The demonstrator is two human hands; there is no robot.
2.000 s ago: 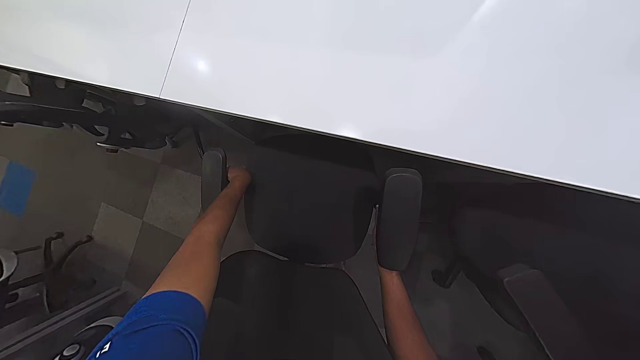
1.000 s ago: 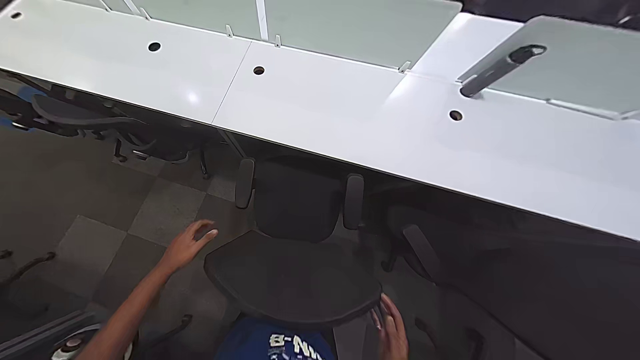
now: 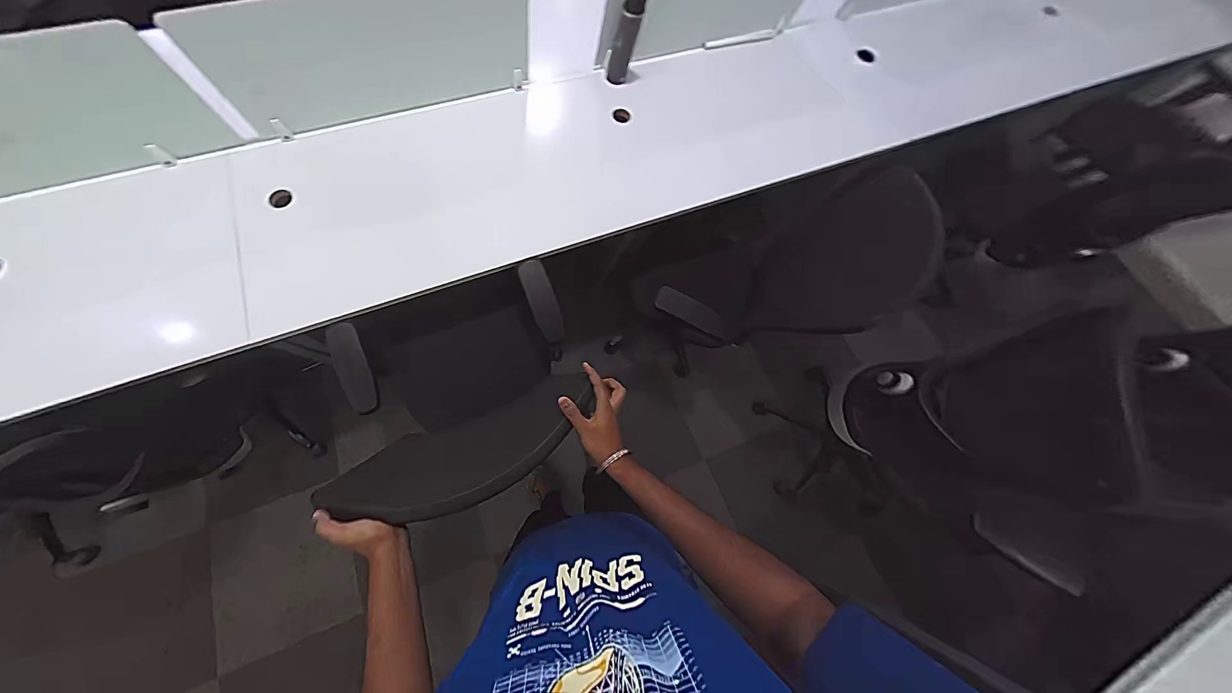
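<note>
A black office chair stands partly under the white desk, its curved backrest [image 3: 452, 472] nearest to me and its seat [image 3: 462, 361] beyond. Two padded armrests, the left [image 3: 351, 368] and the right [image 3: 541, 300], rise beside the seat near the desk edge. My left hand [image 3: 358, 531] holds the backrest's left corner from below, its fingertips partly hidden. At the right end of the backrest, my right hand [image 3: 599, 416], with a bracelet at the wrist, has the edge between thumb and fingers.
The long white desk [image 3: 433, 202] crosses the view, with cable holes, frosted partitions [image 3: 356, 58] and a dark upright pole [image 3: 626, 43]. Another black chair [image 3: 847, 260] is tucked in to the right, and more chairs [image 3: 1030, 404] stand behind it. At left is a further chair [image 3: 125, 462].
My left hand, open and apart from the chair one second ago, is now on the backrest's left corner. My right hand is now at the backrest's right end. The view has turned strongly.
</note>
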